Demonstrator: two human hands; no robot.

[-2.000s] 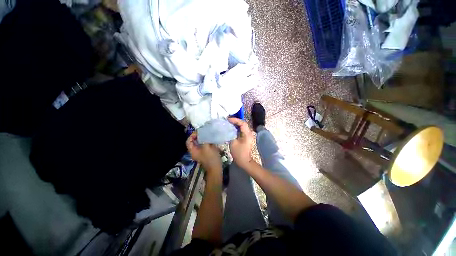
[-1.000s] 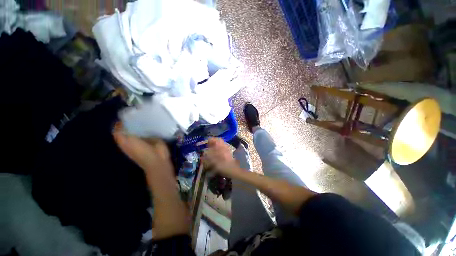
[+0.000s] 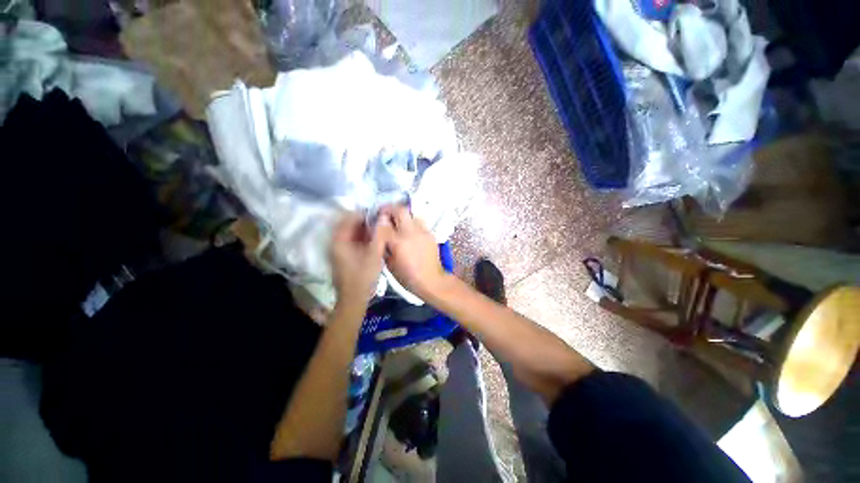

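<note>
A heap of pale fabric pieces [image 3: 330, 113], glaring white in the light, fills a blue crate [image 3: 410, 324] in front of me. A small light-grey folded piece [image 3: 309, 170] lies on the heap, beyond my hands. My left hand [image 3: 352, 250] and my right hand [image 3: 407, 247] are close together over the heap's near side, fingers bent inwards. The left hand is blurred. Pale fabric lies right at the fingertips; whether either hand grips it cannot be told.
Black fabric piles [image 3: 189, 368] lie at the left. A second blue basket [image 3: 580, 94] with pale pieces and a clear plastic bag [image 3: 651, 141] stands upper right. A stool with a round yellow seat [image 3: 820, 351] is at the right. Brown paper [image 3: 193, 52] lies behind the heap.
The small grey piece was held in both hands, then in my left hand at the left. Now both hands are together over the heap, and a similar grey piece lies on it.
</note>
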